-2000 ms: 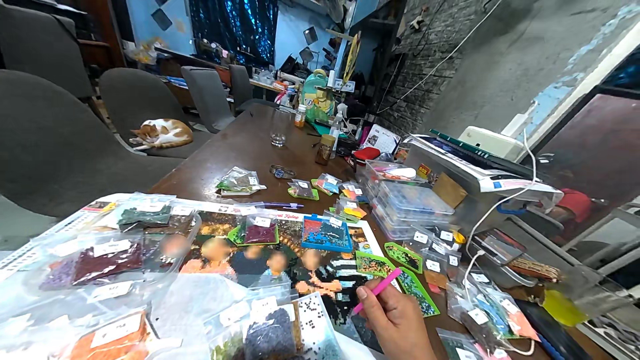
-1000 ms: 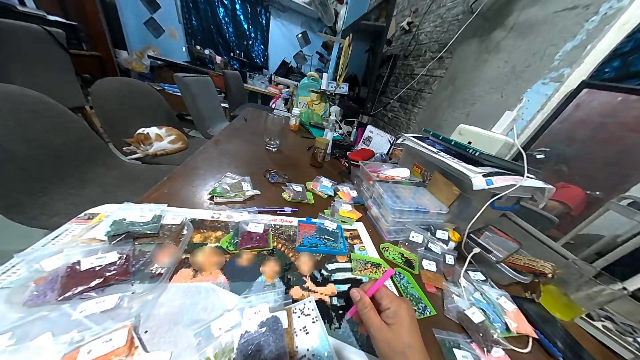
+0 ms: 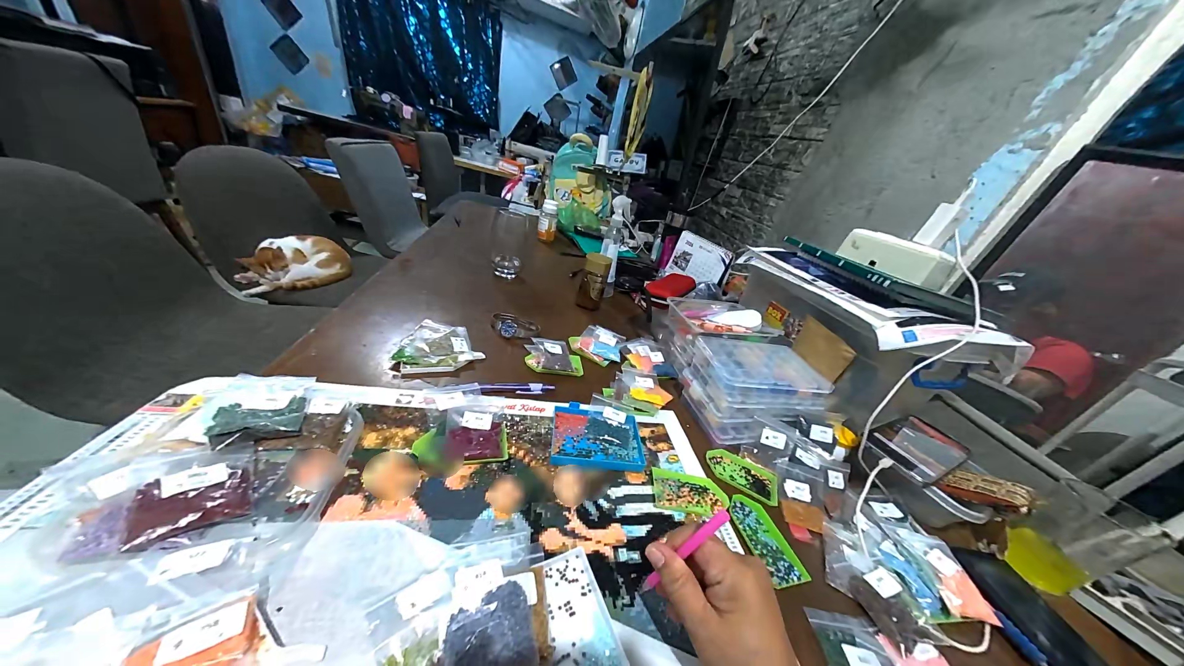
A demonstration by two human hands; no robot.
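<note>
My right hand holds a pink diamond-painting pen between thumb and fingers, its tip low over the dark part of a diamond-painting canvas. Green trays of beads lie just above the hand, with another green tray to its right. A blue tray of red and blue beads rests on the canvas. A white tray with scattered dark beads is left of the hand, beside a bag of dark beads. My left hand is out of view.
Bead bags in a clear plastic container cover the canvas's left side. Stacked clear boxes, a printer and a white cable stand right. A drinking glass and watch are farther back. A cat lies on a chair.
My right hand, still holding the pink pen, stays over the same part of the canvas, with the pen's angle slightly changed from two seconds ago.
</note>
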